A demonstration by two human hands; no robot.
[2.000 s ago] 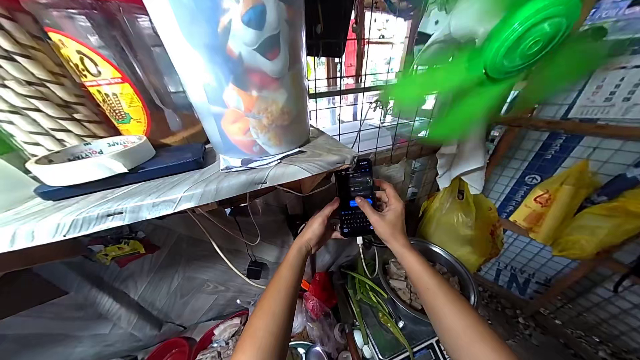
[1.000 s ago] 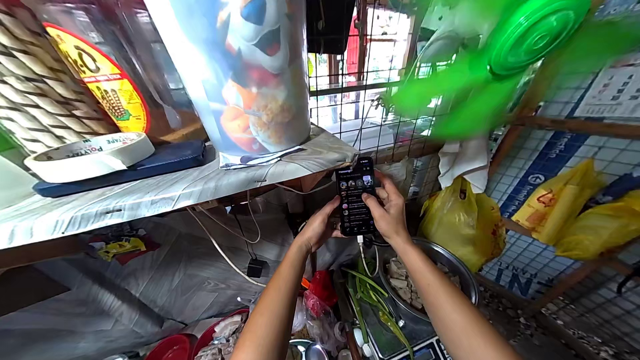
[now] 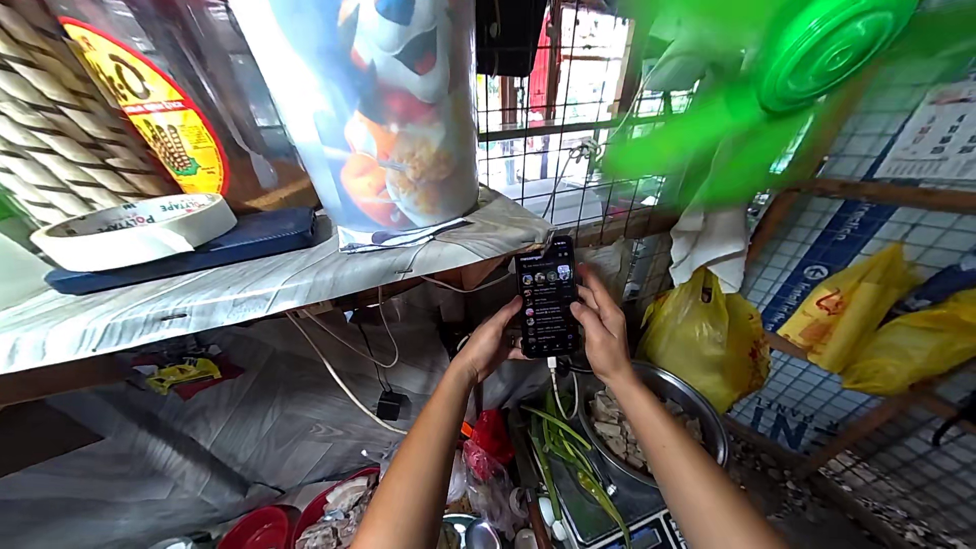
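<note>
A black smartphone [image 3: 547, 305] is held upright between my two hands, its lit screen showing a dark list with small round pictures. My left hand [image 3: 492, 339] grips the phone's left edge. On the right edge rests my right hand [image 3: 602, 324], its thumb at the screen's side. A white charging cable [image 3: 555, 381] is plugged into the phone's bottom end. Beneath the hands, long green vegetables [image 3: 568, 450] lie on a dark scale [image 3: 595, 511], and a metal basin [image 3: 717, 435] holds pale chopped pieces.
A marbled shelf [image 3: 305, 293] at the left carries a tape roll [image 3: 137, 229], a dark blue case [image 3: 267, 232] and a large printed container [image 3: 396, 114]. A green fan [image 3: 831, 61] spins at upper right. A yellow plastic bag [image 3: 709, 343] hangs beside the basin; red basins [image 3: 255, 530] stand below.
The phone's screen has changed from a view with a keyboard to a list. My right thumb has moved from over the screen to its right side.
</note>
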